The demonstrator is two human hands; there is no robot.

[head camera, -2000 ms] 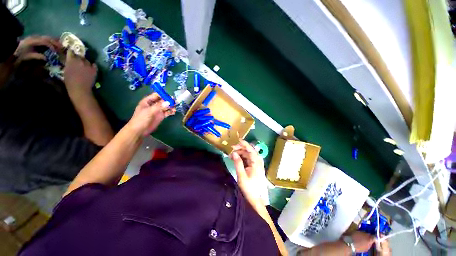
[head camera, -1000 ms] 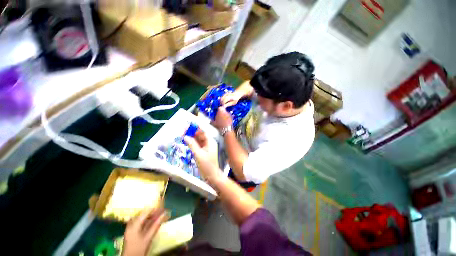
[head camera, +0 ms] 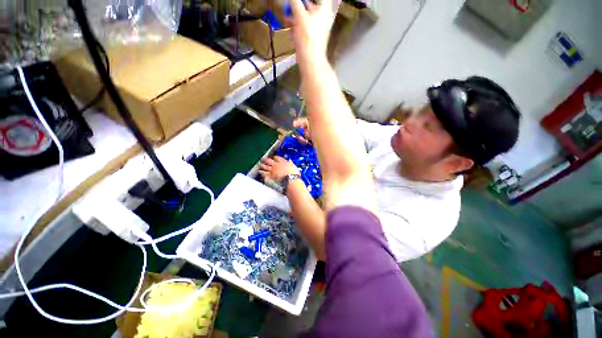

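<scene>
My right hand is at the top edge, partly cut off, with my arm stretched up over the scene. Bits of blue show at its fingertips, beside an open brown carton on the shelf; whether the fingers hold a blue piece I cannot tell. My left hand is out of the picture. The white foam bin is full of silvery wired metal parts, with a few blue cylinders on top. The pad box, full of pale yellow-cream pads, is at the bottom left.
A coworker in white works at a carton of blue parts beyond the bin. White cables loop from plug adapters over the pad box. A closed brown box stands on the shelf. A red bundle lies at the lower right.
My right hand has moved from over the foam bin up to the shelf carton. My left hand has left the picture. The view has shifted, and the coworker's head has turned.
</scene>
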